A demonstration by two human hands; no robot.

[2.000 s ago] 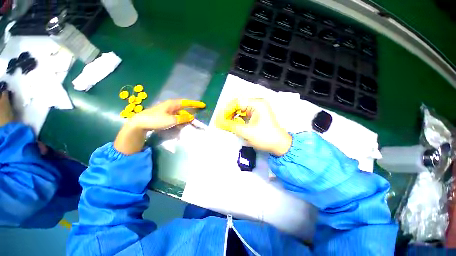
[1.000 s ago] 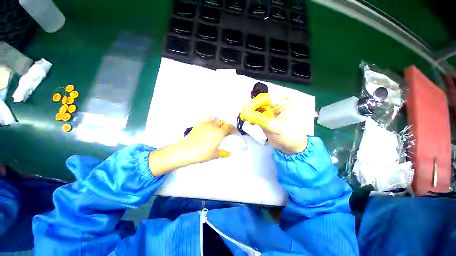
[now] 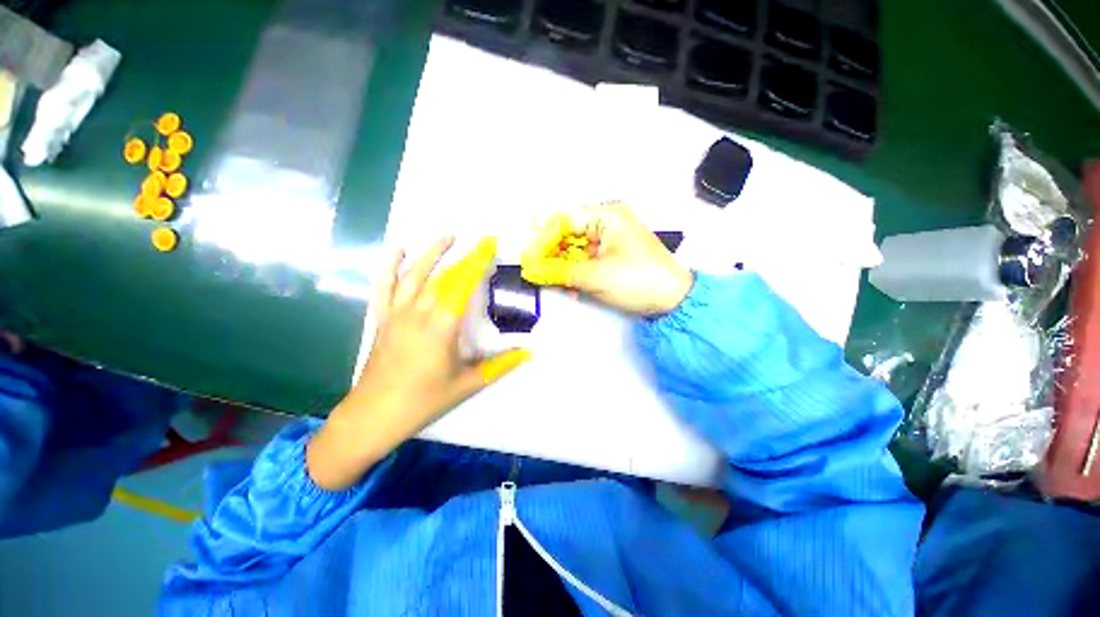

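Observation:
A black rounded-octagon watch housing (image 3: 515, 299) with a pale glare lies on the white work sheet (image 3: 579, 398), between my hands. My left hand (image 3: 428, 331) is left of it, fingers and thumb spread, with yellow finger cots, holding nothing. My right hand (image 3: 603, 259) is at the housing's upper right edge, its cotted fingers curled together; whether something small is between them is hidden. A second black housing (image 3: 724, 170) lies farther up the sheet. A dark piece (image 3: 670, 240) shows partly behind my right hand.
A black blister tray (image 3: 742, 60) holds black parts at the top. Spare orange finger cots (image 3: 161, 181) and a clear plastic sheet (image 3: 290, 133) lie left. A translucent bottle (image 3: 947, 263), crinkled plastic bags (image 3: 995, 386) and a red tray (image 3: 1077, 410) are right. A crumpled tissue (image 3: 70, 103) is far left.
The view has shifted. My left hand has opened and moved off the housing, which now shows on the sheet. My right hand no longer has the white cloth visible beneath it.

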